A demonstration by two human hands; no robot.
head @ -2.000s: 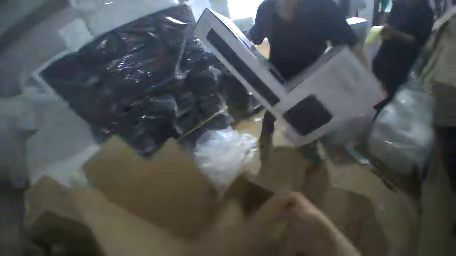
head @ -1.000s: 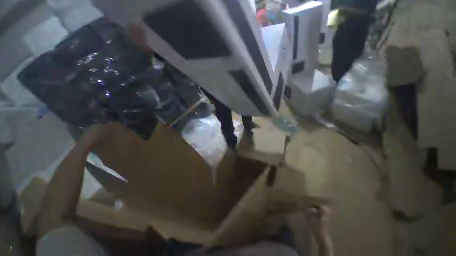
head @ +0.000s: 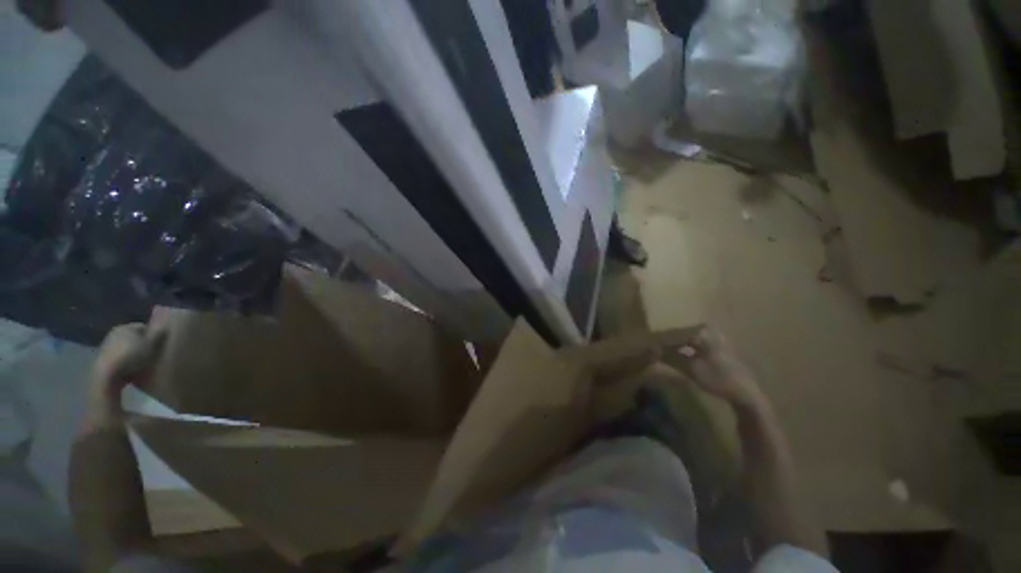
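An open brown carton (head: 325, 386) stands in front of me with its flaps spread. My left hand (head: 132, 349) holds the edge of a flap at the left. My right hand (head: 705, 356) grips a flap edge at the right. A large white product box (head: 280, 134) with black strips and dark rectangles is over the carton, tilted, its lower end at the carton's opening. How deep it sits inside is hidden by the front flap. Part of another person's hand shows at the top left corner, at the box.
A stack under shiny dark film (head: 123, 190) stands at the left. A film-wrapped white bundle (head: 745, 67) and another white box (head: 644, 84) are at the top. Brown boards (head: 940, 90) lie at the upper right, over cardboard floor sheets (head: 761, 269). A person's shoe shows beyond the box.
The white box has come closer and lower, down to the carton's opening. My left hand has moved left and now holds the flap. My right hand has moved up with its flap.
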